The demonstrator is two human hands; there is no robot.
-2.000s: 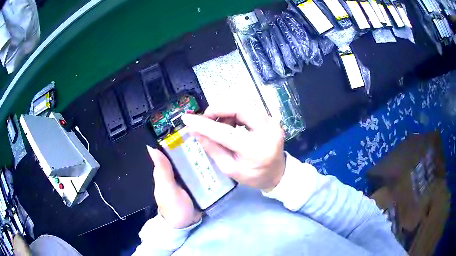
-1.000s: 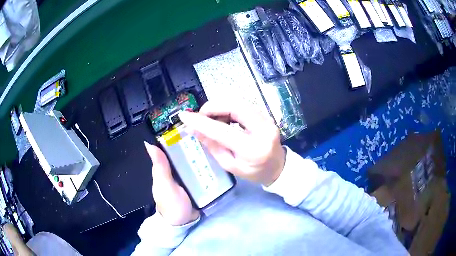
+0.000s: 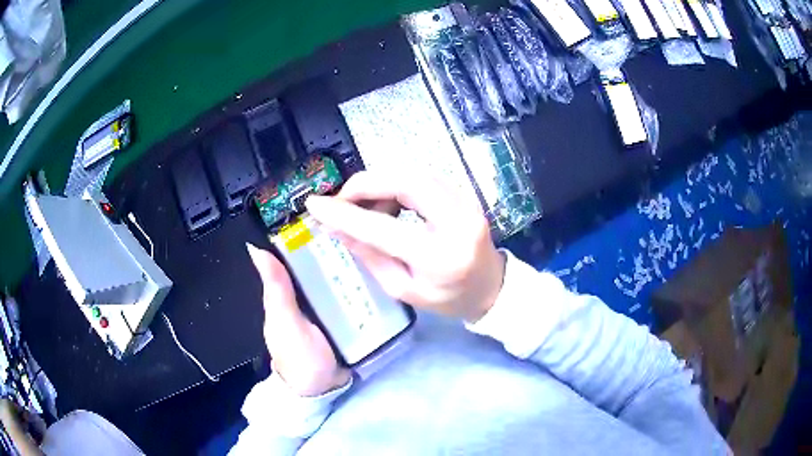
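A phone-sized half-assembly (image 3: pixel 343 298) with a white battery is tilted in front of me. Yellow tape (image 3: pixel 296 234) lies between the battery and the green circuit board (image 3: pixel 298 189) at its top end. My left hand (image 3: pixel 301 334) holds it along its left edge, thumb pointing up. My right hand (image 3: pixel 427 245) lies over its right side, with fingertips at the board's lower edge by the tape. Whether the fingertips pinch a small part there I cannot tell.
Black rear housings (image 3: pixel 233 167) stand in a row behind. A bubble-wrap sheet (image 3: pixel 405 129), bagged black parts (image 3: pixel 512 67) and bagged circuit boards (image 3: pixel 507 178) lie right of them. A white machine (image 3: pixel 98 267) is at left, a carton (image 3: pixel 730 312) at lower right. Another person's arm shows at lower left.
The half-assembly and both hands sit slightly further left and up in view. My fingertips stay at the board's edge. A bagged half-assembly on the green belt has moved right.
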